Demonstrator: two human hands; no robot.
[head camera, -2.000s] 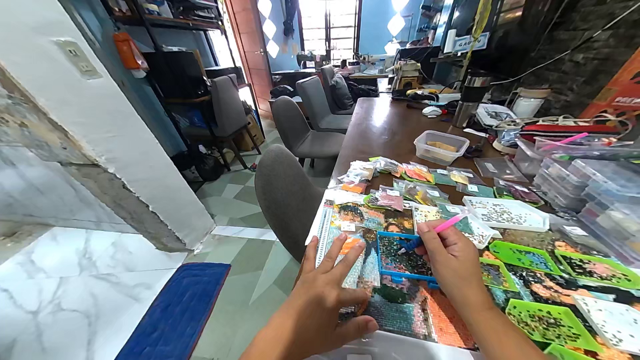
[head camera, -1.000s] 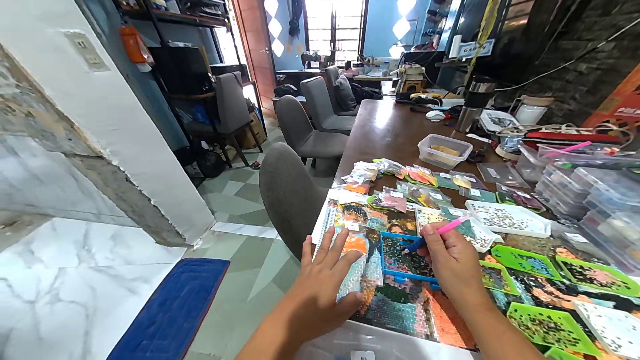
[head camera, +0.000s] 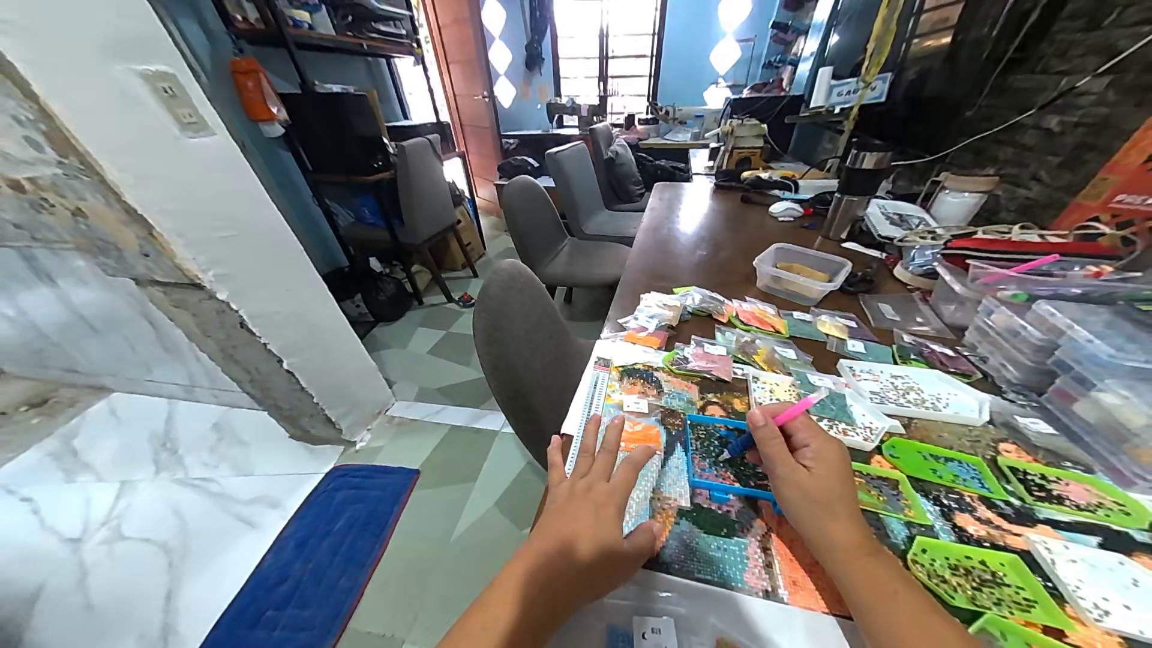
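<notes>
A diamond painting canvas (head camera: 720, 549) lies across the near end of the dark table. My left hand (head camera: 598, 508) rests flat on its left part, fingers spread, beside a small bag of orange drills (head camera: 641, 434). My right hand (head camera: 801, 472) grips a pink and blue drill pen (head camera: 796, 409), its tip pointing down inside a blue rectangular frame or tray (head camera: 691, 454) on the canvas; whether the tip touches is unclear. Green trays of drills (head camera: 976, 576) and a white tray of drills (head camera: 918, 391) lie to the right of this hand.
Small bags of drills (head camera: 702, 358) lie beyond the canvas, with a clear plastic tub (head camera: 801, 274) behind them. Stacked clear boxes (head camera: 1093, 360) stand at the right. A steel tumbler (head camera: 855, 193) is farther back. Grey chairs (head camera: 531, 351) line the table's left side.
</notes>
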